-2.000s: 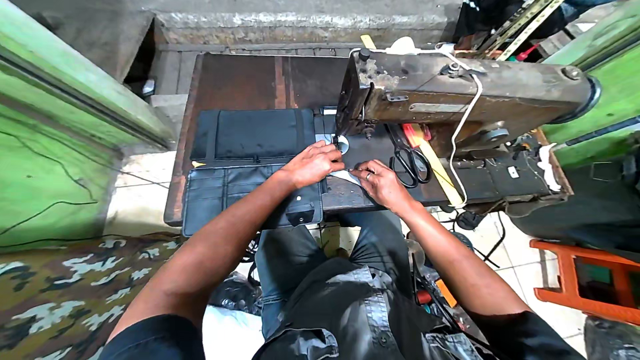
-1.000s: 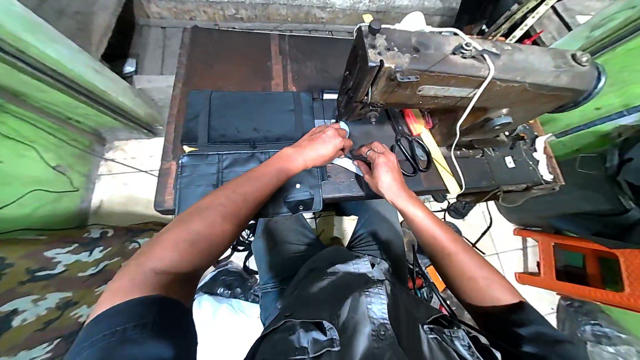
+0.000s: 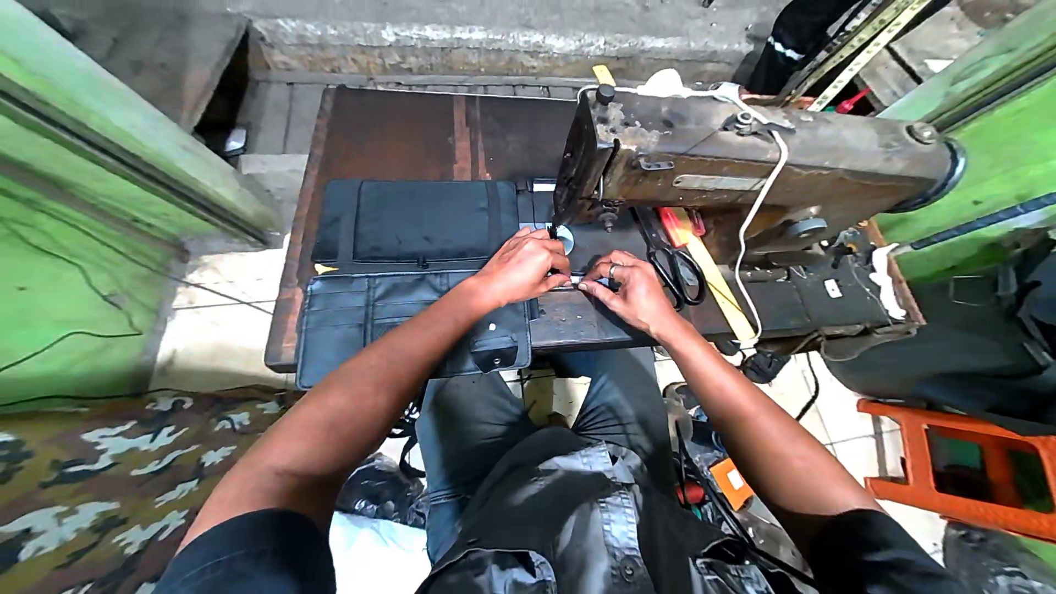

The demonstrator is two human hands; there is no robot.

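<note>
My left hand (image 3: 528, 266) and my right hand (image 3: 629, 285) meet just in front of the needle area of an old sewing machine (image 3: 709, 157). Between their fingertips they pinch a small, narrow light-coloured piece (image 3: 575, 281); its material cannot be made out. A ring is on my right hand. Left of the hands lies a black case with pockets (image 3: 334, 313), opened flat, partly under my left forearm. Black-handled scissors (image 3: 686, 276) lie just right of my right hand, beside a yellow strip (image 3: 724, 289) and a red-orange tool (image 3: 678, 227).
The dark wooden table (image 3: 388, 132) carries the machine, over which a white cord (image 3: 763, 206) hangs. An orange plastic stool (image 3: 903, 437) stands at the right. Camouflage cloth (image 3: 99, 478) is at the lower left. Green walls (image 3: 66, 272) flank the table. Bags and cables lie on the floor.
The white piece between the hands showed as a larger, flat shape in the earlier frames; now only a thin bit shows at the fingertips. The hands stay near the needle area.
</note>
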